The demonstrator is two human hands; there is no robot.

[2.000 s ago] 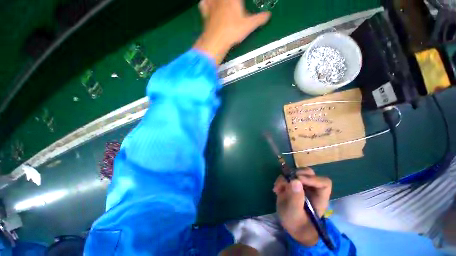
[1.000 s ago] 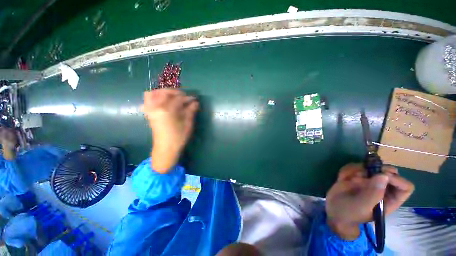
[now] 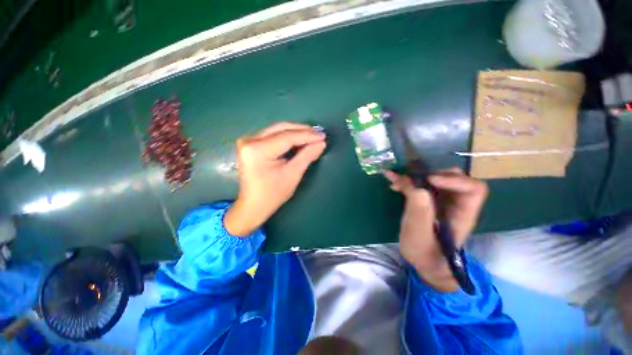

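The green circuit board (image 3: 372,139) with a silvery area lies on the dark green bench in the middle. My left hand (image 3: 274,166) is left of the board, thumb and fingertips pinched on a tiny part (image 3: 319,130); its type is too small to tell. My right hand (image 3: 443,218) holds the black soldering iron (image 3: 447,243) like a pen, with its blurred shaft pointing up just right of the board. A fingertip of my right hand is at the board's lower edge; I cannot tell if it touches.
A heap of dark red parts (image 3: 168,144) lies left. A tan cardboard pad (image 3: 525,125) with solder wire (image 3: 533,152) across it lies right, below a white tub (image 3: 553,31). A pale rail (image 3: 229,45) runs along the back. A black fan (image 3: 84,292) stands lower left.
My left hand has moved from beside the red heap towards the board, with a tiny part now at its fingertips. My right hand and iron are closer to the board. The camera view has shifted.
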